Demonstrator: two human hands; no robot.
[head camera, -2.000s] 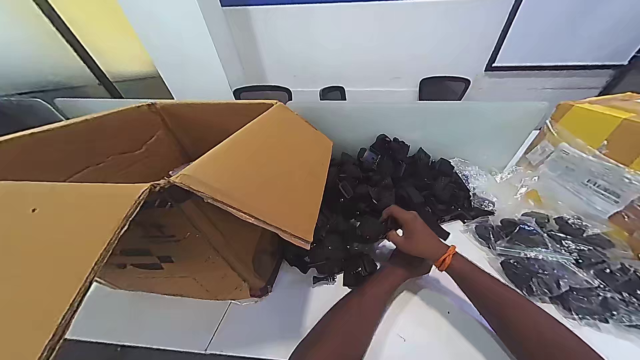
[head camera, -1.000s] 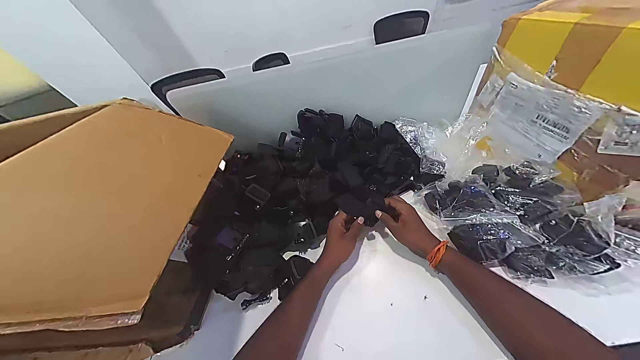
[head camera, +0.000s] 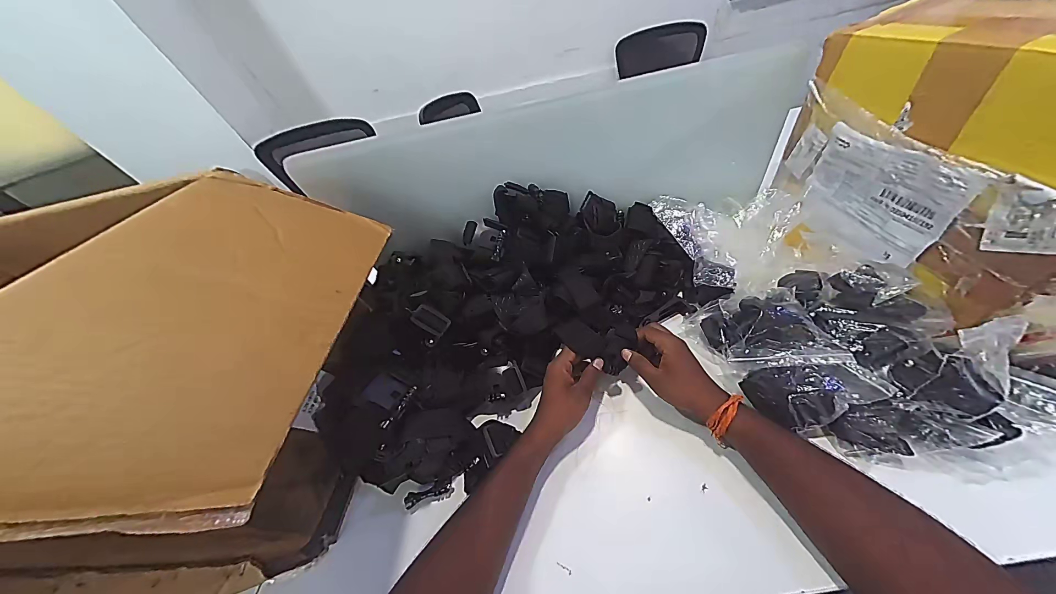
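My left hand (head camera: 571, 388) and my right hand (head camera: 670, 371) meet at the near edge of a large heap of black straps with plastic buckles (head camera: 495, 289). Between them they grip a black strap piece (head camera: 606, 345), thumbs on its near side. Its far part merges with the dark heap, so its full shape cannot be told. An orange thread is tied round my right wrist. Right of the hands lie several clear plastic bags holding black items (head camera: 833, 379).
An open cardboard box (head camera: 165, 346) stands at the left, its flap beside the heap. At the back right is a cardboard box with yellow tape (head camera: 973, 82), clear wrapping and a printed label in front. A frosted panel (head camera: 561, 148) borders the white table (head camera: 660, 511); chair backs show behind it.
My hands, close together two seconds ago with the right over the left, are now side by side holding a black strap piece. The view has shifted nearer and to the right.
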